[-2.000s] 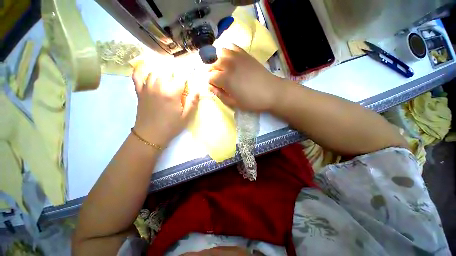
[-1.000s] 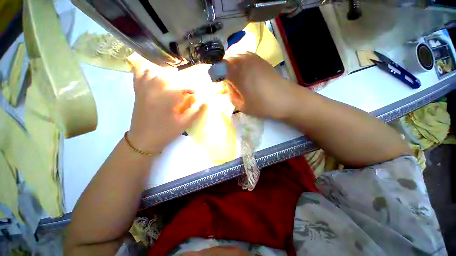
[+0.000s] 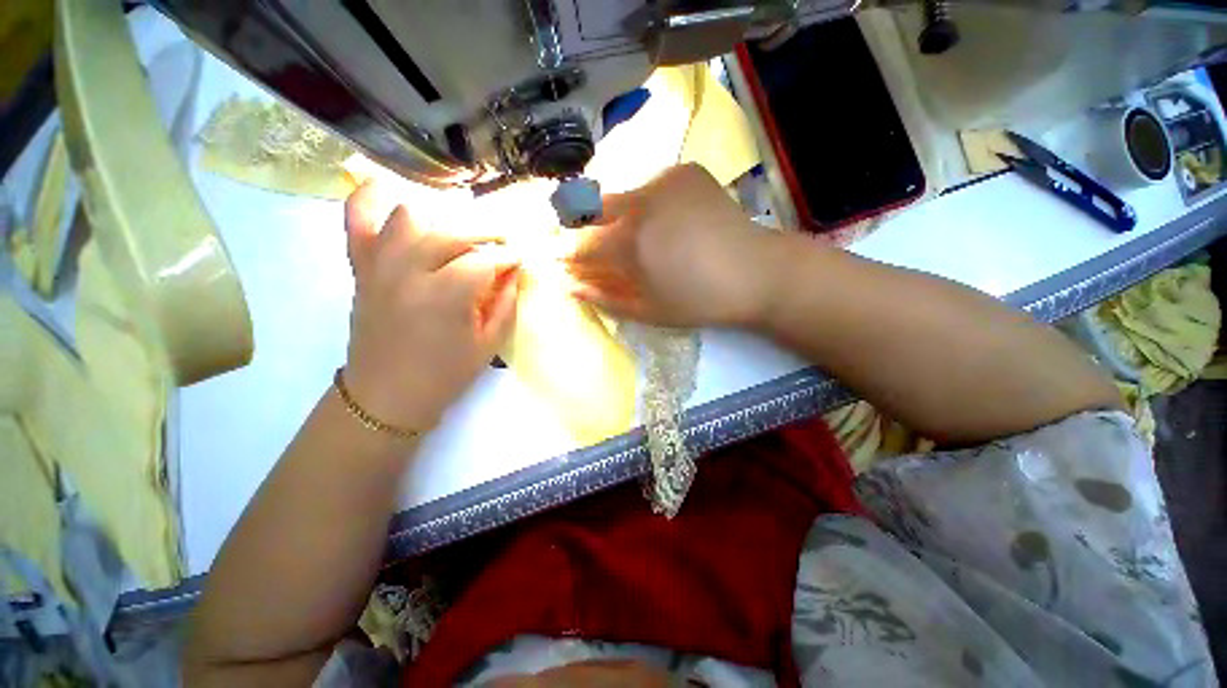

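Observation:
My left hand [image 3: 424,303] lies on a yellow fabric panel [image 3: 581,370] left of the needle area, fingers bent and partly lost in lamp glare. My right hand [image 3: 673,251] is right of the needle area, its fingertips together on the fabric and lace just below the grey knob-like attachment [image 3: 576,202]. The lace trim [image 3: 669,430] hangs from under my right hand over the table edge. The sewing machine head [image 3: 458,67] is above. The needle itself is hidden by glare. Lace-edged fabric [image 3: 276,145] lies beyond my left hand.
A smartphone [image 3: 834,128], dark blue thread snips [image 3: 1070,188], a round spool [image 3: 1146,144] and a small parts tray [image 3: 1198,148] are at right. A yellowish curved part [image 3: 162,229] and cut yellow pieces [image 3: 115,403] are at left. Yellow pieces [image 3: 1157,329] are heaped below the table.
The camera view has shifted. Compared with a second ago, my right hand is slightly lower, beside the grey attachment, and its fingers look more closed. The panel and lace still hang near the table edge.

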